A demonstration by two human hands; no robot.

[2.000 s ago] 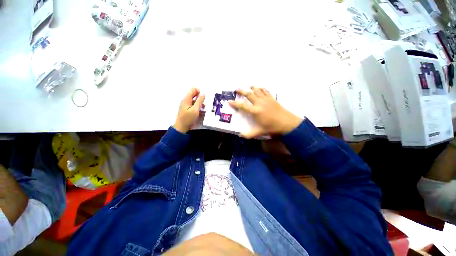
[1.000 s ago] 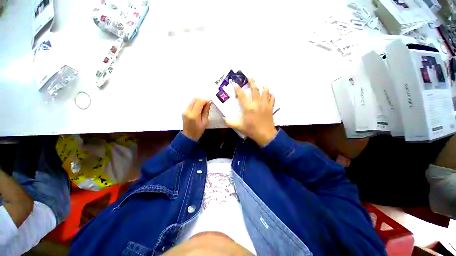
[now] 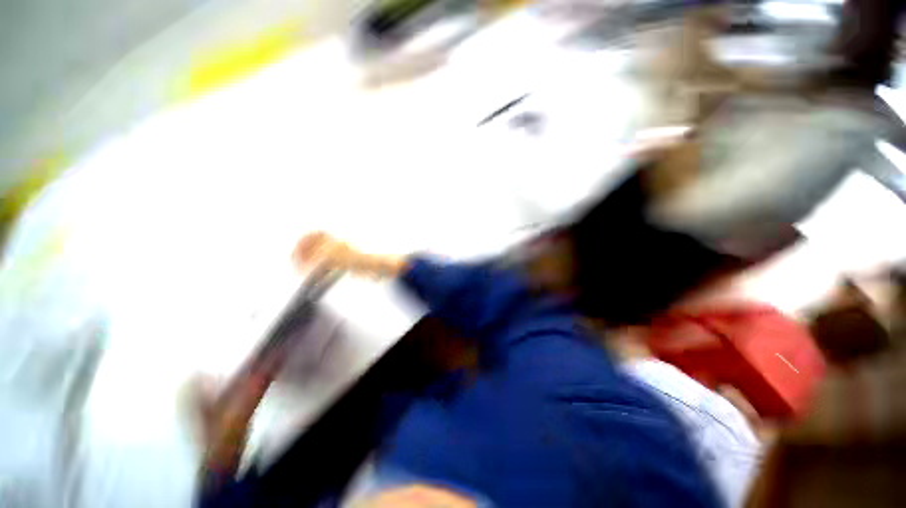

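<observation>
The whole view is heavily blurred. A white retail box (image 3: 316, 342) with a dark strip along one edge and a faint purplish patch lies between my two hands, at the near edge of the white table. My right hand (image 3: 333, 255) is at the strip's upper end and appears to hold the box there. My left hand (image 3: 233, 412) is at its lower left end, dark and smeared, with its fingers against the box. Finger detail, and whether the box is open or touches the table, cannot be told.
The white table (image 3: 199, 218) runs diagonally, with a yellow smear (image 3: 243, 60) beyond it. A person in a pale grey sleeve (image 3: 785, 164) is at the upper right. A red stool (image 3: 740, 352) stands below at the right. Blurred dark things lie along the table's far side.
The camera has swung and tilted towards the right, blurring everything. My hands and the box now show at lower left, with my hands farther apart at opposite ends of the dark-edged box.
</observation>
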